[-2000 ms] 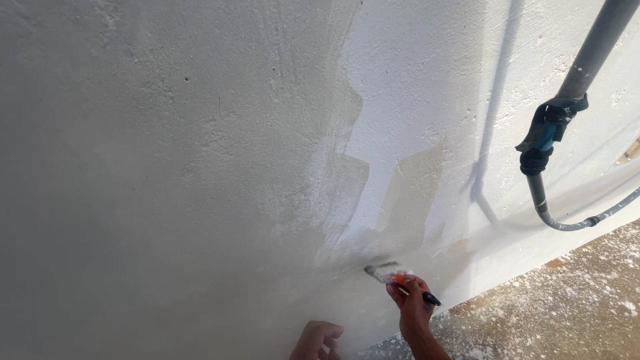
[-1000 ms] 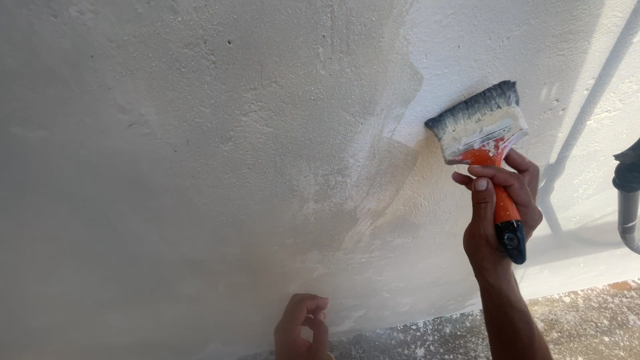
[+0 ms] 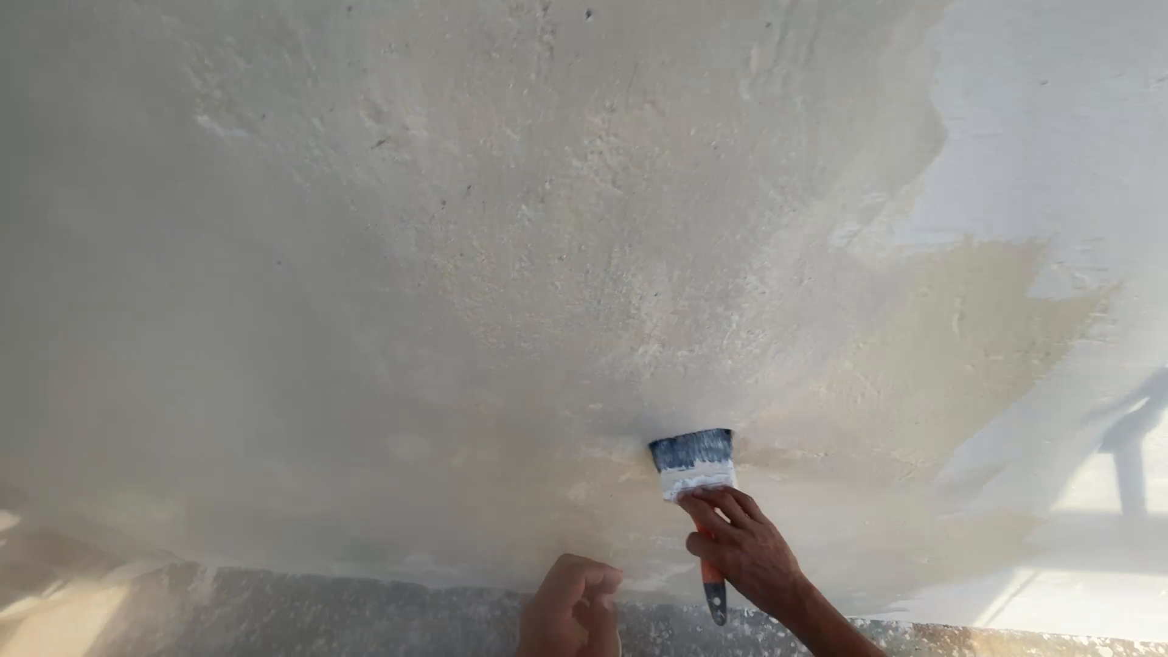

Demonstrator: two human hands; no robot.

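My right hand [image 3: 748, 552] grips a flat paintbrush [image 3: 698, 470] with an orange and black handle. Dark bristles point up toward the lower part of a plastered wall [image 3: 547, 274]; whether they touch it I cannot tell. Whitish paint coats the ferrule and the base of the bristles. Left of the brush, at the bottom edge, my left hand [image 3: 570, 607] is raised with its fingers curled, and no object shows in it. Bright white paint [image 3: 1077, 119] covers the wall at the right, with an uneven edge against duller grey and beige areas.
Along the wall's foot runs a floor [image 3: 319, 607] speckled with white spots. A shadow [image 3: 1131, 447] falls on the wall at the right. Sunlit patches lie at the lower left and lower right.
The view has swung left, and the pole with its hose is out of frame. My right hand has lowered the brush from the white-painted area to the wall's lower part.
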